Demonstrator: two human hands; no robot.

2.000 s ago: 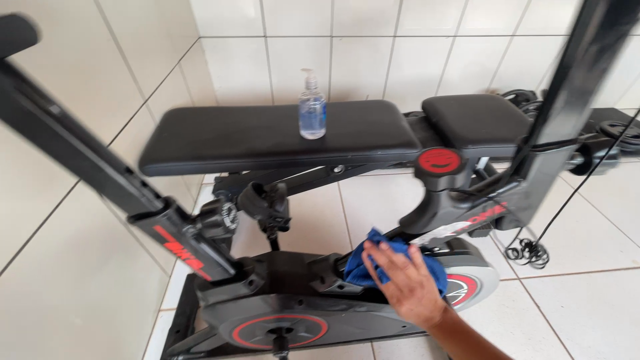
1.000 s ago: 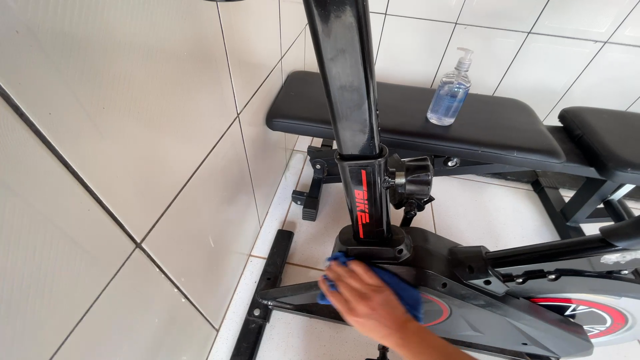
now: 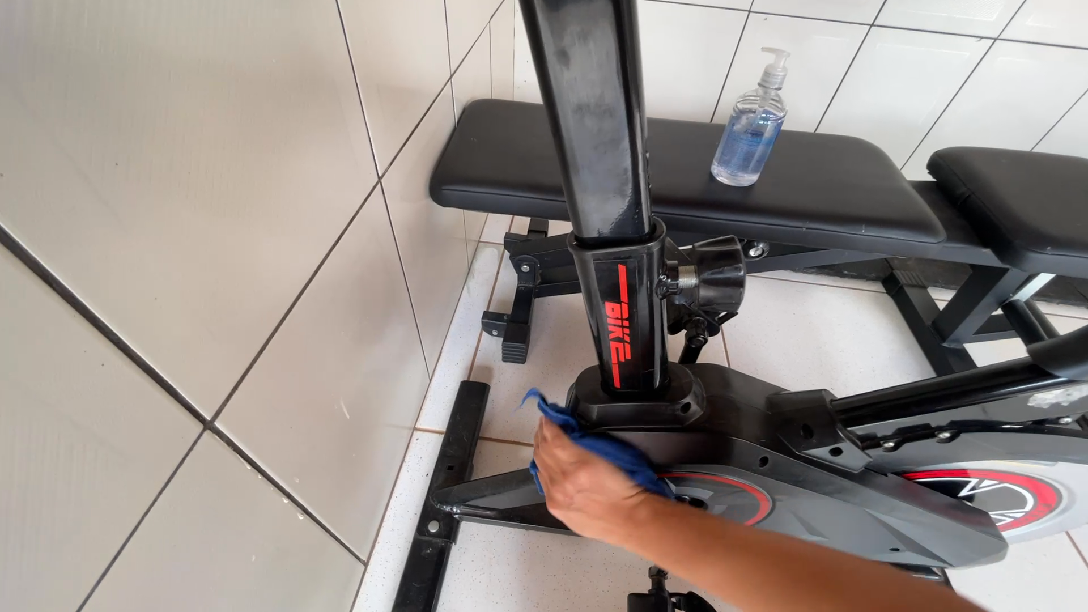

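One bare hand shows, on an arm reaching in from the lower right; I take it as my right hand (image 3: pixel 586 489). It presses a blue cloth (image 3: pixel 616 455) onto the exercise bike's dark plastic housing (image 3: pixel 731 442), at the rear below the seat post (image 3: pixel 633 314). The fingers are bent over the cloth, and part of it sticks out above the knuckles. A black adjustment knob (image 3: pixel 718 276) sits on the right side of the post. Behind the post, a clear pump bottle (image 3: pixel 750 127) with blue liquid stands upright on a black padded bench (image 3: pixel 807 183). My left hand is out of view.
A white tiled wall (image 3: pixel 204 255) runs close along the left, with another behind the bench. The bike's rear floor bar (image 3: pixel 463 433) lies near the left wall. A pedal (image 3: pixel 659 599) hangs at the bottom edge, and the red-ringed flywheel (image 3: pixel 1011 501) is at the right.
My right hand and the cloth have moved from the housing near the flywheel to its rear end by the seat post. The view has swung to the left and nearer the post.
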